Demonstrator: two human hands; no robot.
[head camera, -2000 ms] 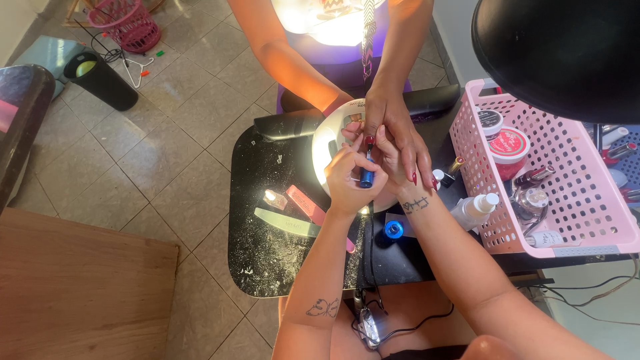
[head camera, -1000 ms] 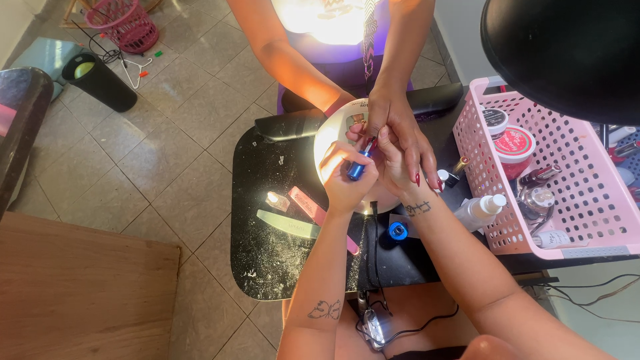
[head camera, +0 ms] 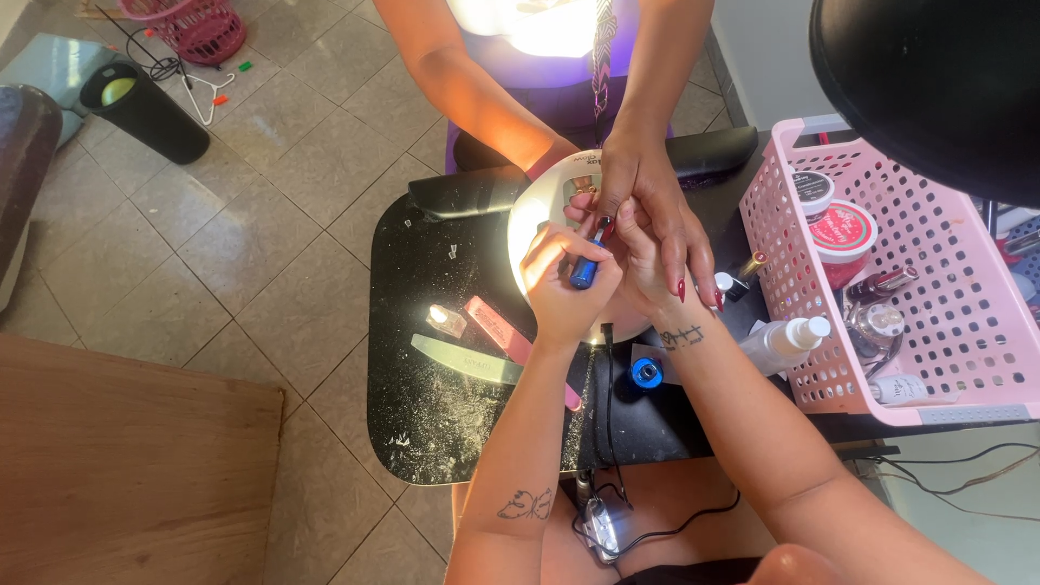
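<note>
My left hand [head camera: 569, 280] pinches the blue cap of a nail polish brush [head camera: 582, 273], its tip at a dark red nail [head camera: 606, 225] of the other person's hand [head camera: 650, 183]. My right hand [head camera: 642, 260] lies under and around that person's fingers, with my thumb by the nail being touched; part of the grip is hidden. Below the hands is a round white nail lamp [head camera: 524, 211], lit brightly at its left side. An uncapped blue polish bottle [head camera: 647, 373] stands on the black table [head camera: 398, 268] beside my right forearm.
Left of my left forearm lie a pale green file [head camera: 463, 360], a pink buffer block [head camera: 497, 329] and a small clear item [head camera: 446, 320] among dust. A pink basket [head camera: 934, 410] of jars and bottles, a spray bottle [head camera: 784, 345] and a black lamp shade [head camera: 926, 89] are right. A cable [head camera: 609, 406] crosses the table edge.
My left hand has shifted slightly, and the blue cap leans more to the lower left than two seconds ago. My right hand keeps hold of the other person's fingers.
</note>
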